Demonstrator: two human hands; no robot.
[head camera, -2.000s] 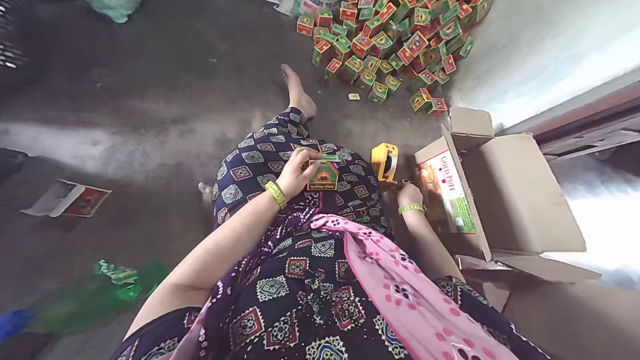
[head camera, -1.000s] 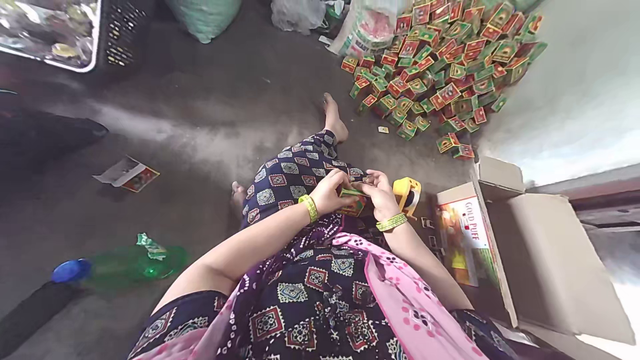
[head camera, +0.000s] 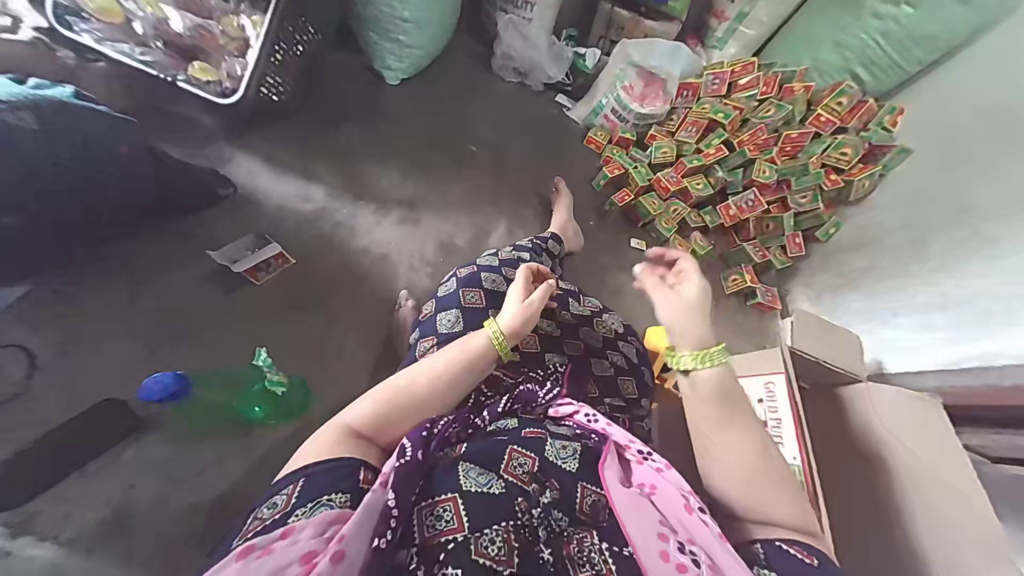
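Note:
My left hand is over my lap, its fingers curled together; whether something small is between them cannot be told. My right hand is raised at the right of my knee, fingers partly bent and blurred, with a small whitish spot at one fingertip. Just below its wrist a yellow tape dispenser is partly hidden by my forearm. Beyond my right hand lies a large heap of small red and green printed boxes, and a small pale piece lies on the floor near the heap.
An open cardboard carton stands at my right. On the left are a flattened printed box, a green plastic bottle with a blue cap and a dark long object. A basket of wrapped things and sacks stand ahead.
My hands were together on a small red and green box one second ago; now they are apart and the box no longer shows there. My right hand has moved away toward the heap.

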